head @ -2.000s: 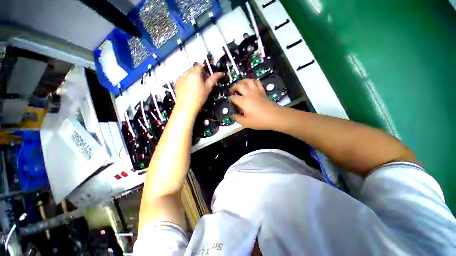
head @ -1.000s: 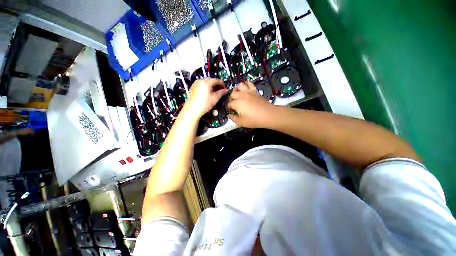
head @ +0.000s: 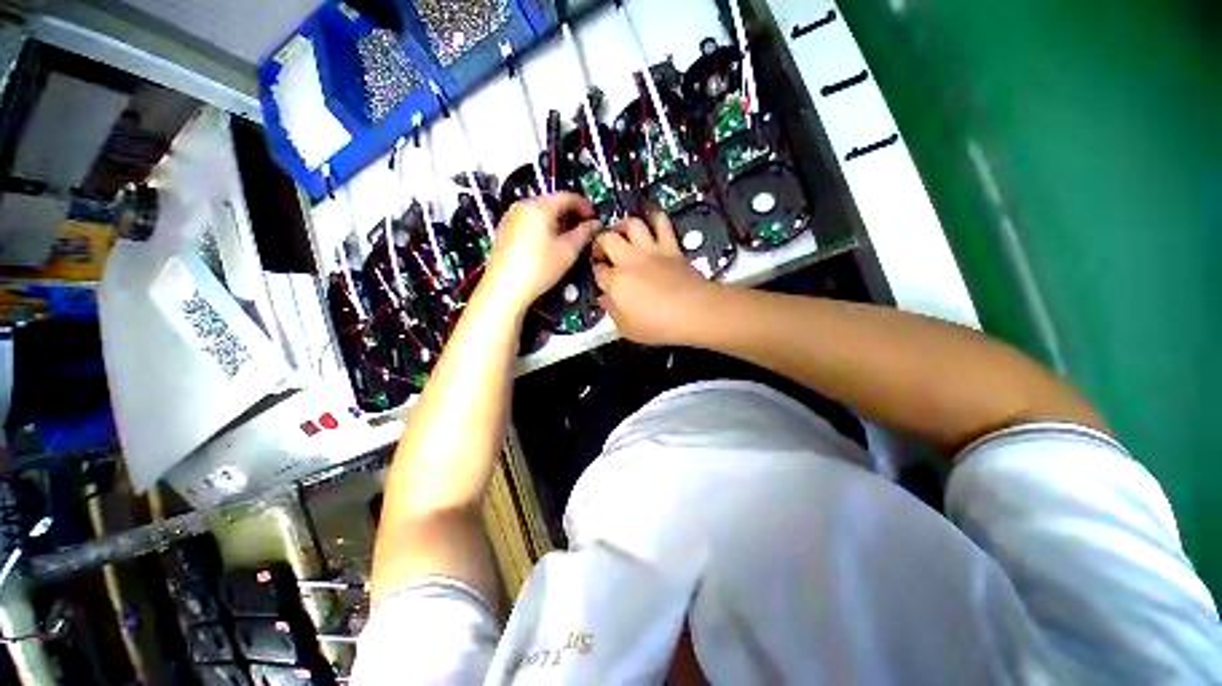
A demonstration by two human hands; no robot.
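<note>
Black lock housings (head: 765, 204) lie open side up, side by side in a slanted row, with green circuit boards (head: 732, 118), pale-centred round modules and thin red and black wires. A white cable tail (head: 654, 107) runs from each housing toward the bins. My left hand (head: 543, 244) and my right hand (head: 649, 279) meet over a housing near the middle of the row. The fingertips of both hands are bent close together at its wires or board. What they pinch is too small and partly hidden to tell.
Blue parts bins (head: 351, 83) with silvery screws stand behind the row. A white control box (head: 275, 442) with red switches and a paper sheet (head: 205, 319) are at the left. Stacked black units (head: 257, 591) are at lower left. A white strip with black marks (head: 858, 114) borders the green floor.
Both hands have moved from a housing farther right in the row to one nearer the middle, staying close together. The camera view has shifted slightly.
</note>
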